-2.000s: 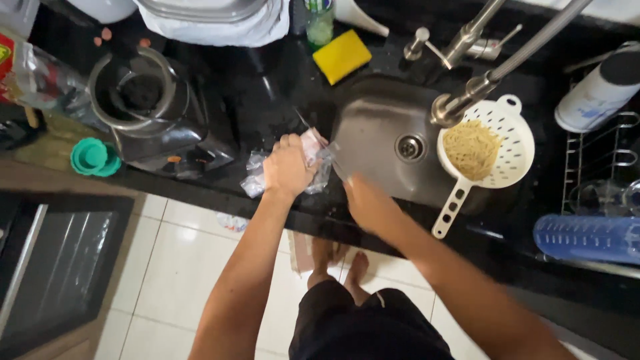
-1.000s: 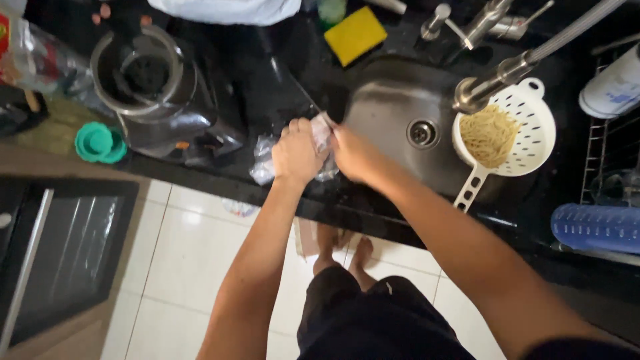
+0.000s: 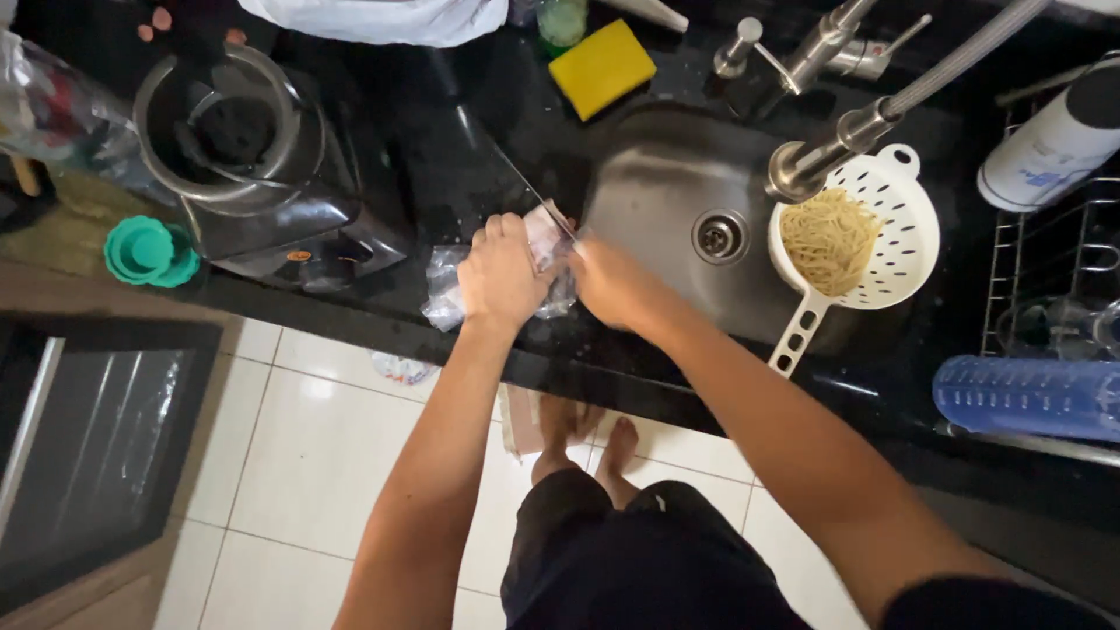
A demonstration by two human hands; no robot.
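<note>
On the black counter, left of the steel sink, my left hand (image 3: 503, 273) presses on a pale pink piece of food, possibly meat (image 3: 544, 234), lying on crumpled clear plastic (image 3: 444, 289). My right hand (image 3: 612, 282) grips a knife, its handle hidden in the fingers. The thin knife blade (image 3: 525, 181) points up and left, along the right end of the pink piece. Whether the blade has gone into it cannot be told. A yellow sponge (image 3: 603, 70) lies above the sink (image 3: 665, 201).
A white strainer (image 3: 901, 219) with noodles (image 3: 829, 241) sits at the sink's right side under the faucet (image 3: 796, 166). A black appliance (image 3: 289, 236) and green cup (image 3: 140, 249) stand left. At right are a dish rack (image 3: 1006, 262) and blue bottle (image 3: 1032, 394).
My right hand and the knife have shifted slightly against the pink piece. My left hand stays on it. The view has moved a little.
</note>
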